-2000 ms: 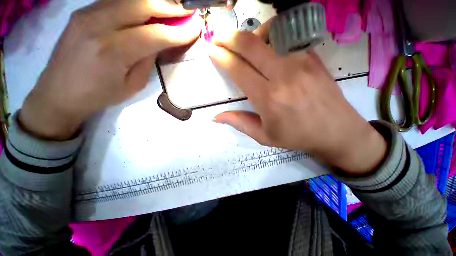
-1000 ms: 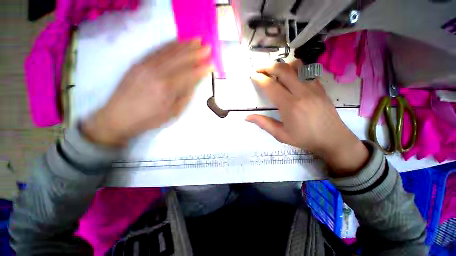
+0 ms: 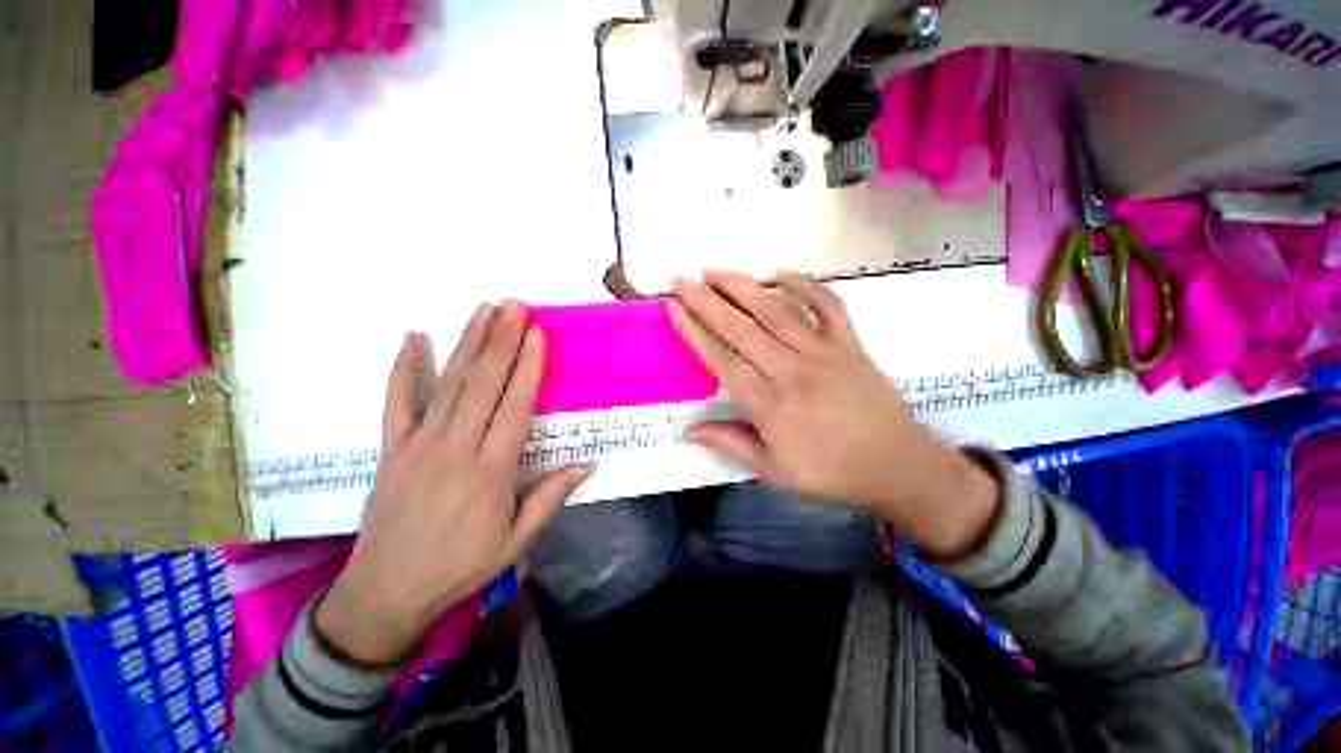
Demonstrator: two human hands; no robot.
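Note:
A flat hot-pink rectangular panel (image 3: 625,356) lies on the white table near its front edge, partly over the printed ruler. My left hand (image 3: 449,478) holds down the panel's left end with its fingertips, thumb spread to the side. My right hand (image 3: 802,390) holds down the right end the same way. The fingers hide both ends of the panel. The panel lies in front of the needle plate (image 3: 794,236), clear of the presser foot area.
The white HIKARI machine head (image 3: 1162,74) spans the upper right. Scissors with brass-coloured handles (image 3: 1122,294) lie right, beside pink pieces (image 3: 1213,302). A pink stack (image 3: 147,243) lies on brown board (image 3: 88,427) at left. Blue baskets (image 3: 1177,500) are below the table.
Both hands have moved from the needle area to the table's front edge. The pink panel, earlier raised by my left hand, now lies flat between both hands. The view has shifted.

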